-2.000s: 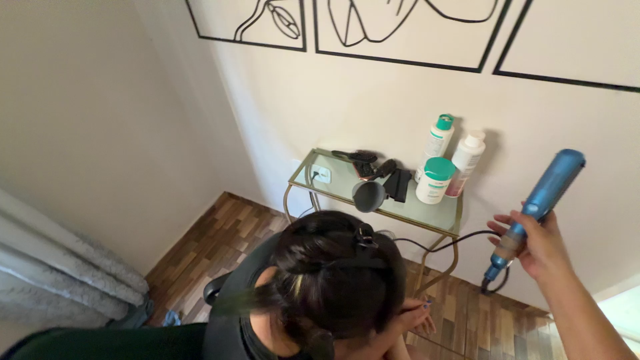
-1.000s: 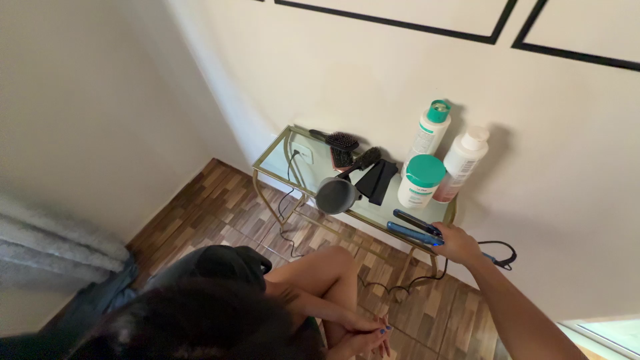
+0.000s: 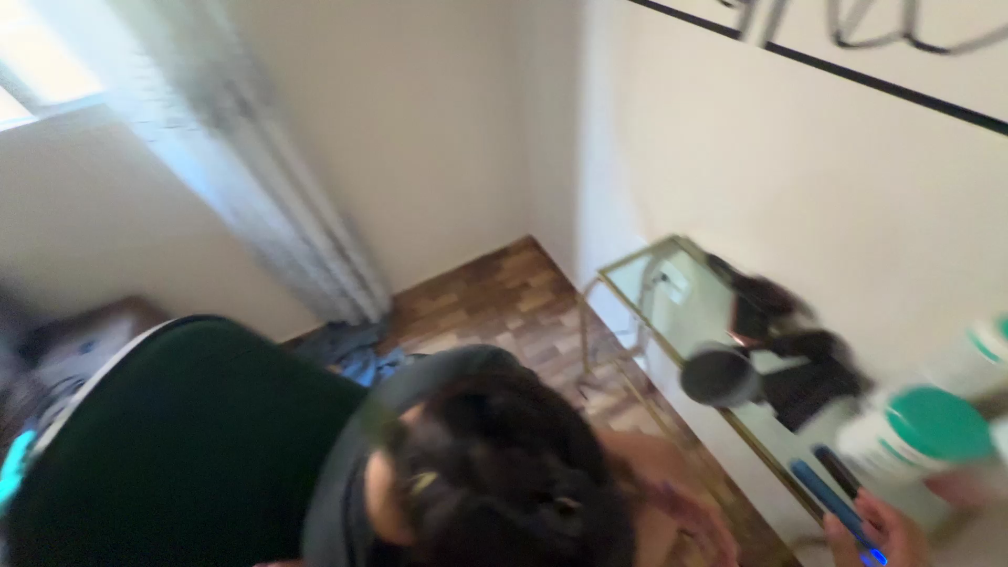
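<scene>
At the lower right my right hand [image 3: 886,531] holds a blue hair straightener [image 3: 835,500] at the edge of a glass-topped side table [image 3: 669,342]. The straightener's two arms are apart, and a blue light shows near my fingers. Just beyond it stands a white jar with a green lid [image 3: 937,425]. My left hand cannot be made out; only a sliver of skin shows at the bottom edge. A seated person's dark-haired head [image 3: 512,472] fills the lower middle, hair gathered up. The view is blurred.
On the table lie a round dark bowl [image 3: 718,374], dark hairbrushes [image 3: 760,303] and black flat items [image 3: 815,386]. White bottles [image 3: 972,354] stand at the right. A dark green surface [image 3: 189,457] covers the lower left. A grey curtain [image 3: 276,173] hangs by the window, with cloth on the floor.
The view has swung left. Two seconds ago my right hand held the straightener up, off the table's right side; one second ago it was at the table's edge, arms apart.
</scene>
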